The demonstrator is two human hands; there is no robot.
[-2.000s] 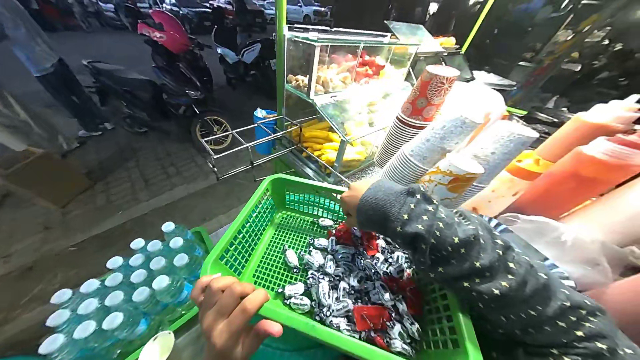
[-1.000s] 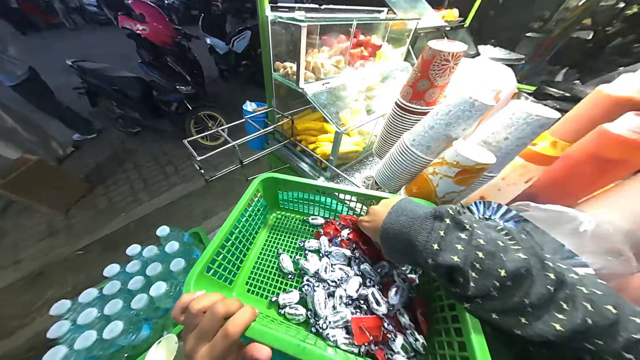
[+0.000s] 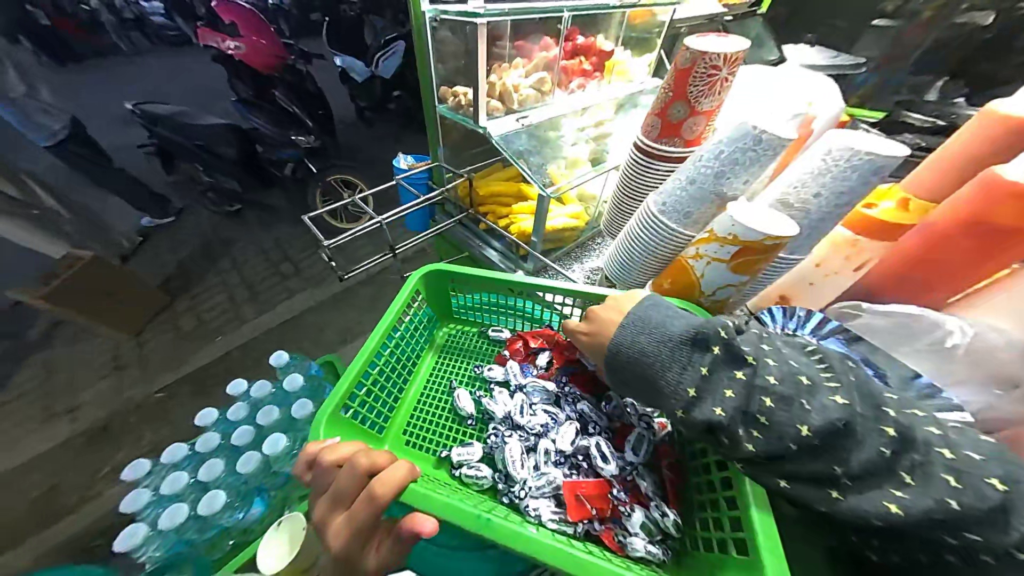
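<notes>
A green plastic basket [image 3: 448,500] holds a heap of wrapped candies [image 3: 552,440] with silver-white and dark wrappers, and some red packets [image 3: 586,500] among them. My left hand [image 3: 360,496] lies at the basket's near left corner, its fingers curled over the rim and the thumb apart. Inside the far right part of the basket is my right hand [image 3: 600,324], beside a crumpled red wrapper [image 3: 532,346]. Its fingertips are hidden, so whether it holds anything does not show. The grey patterned sleeve covers part of the candies.
Capped plastic bottles [image 3: 212,468] stand at lower left, near a pale cup [image 3: 282,544]. Stacked paper cups [image 3: 680,120] lean beyond the basket at right. Behind it are a metal wire rack [image 3: 392,224] and a glass case [image 3: 512,112] of cut fruit. Motorcycles [image 3: 264,136] stand farther back.
My right hand, at the basket's far rim two seconds ago, is now lower inside it beside the red wrapper. My left hand stays at the near left corner.
</notes>
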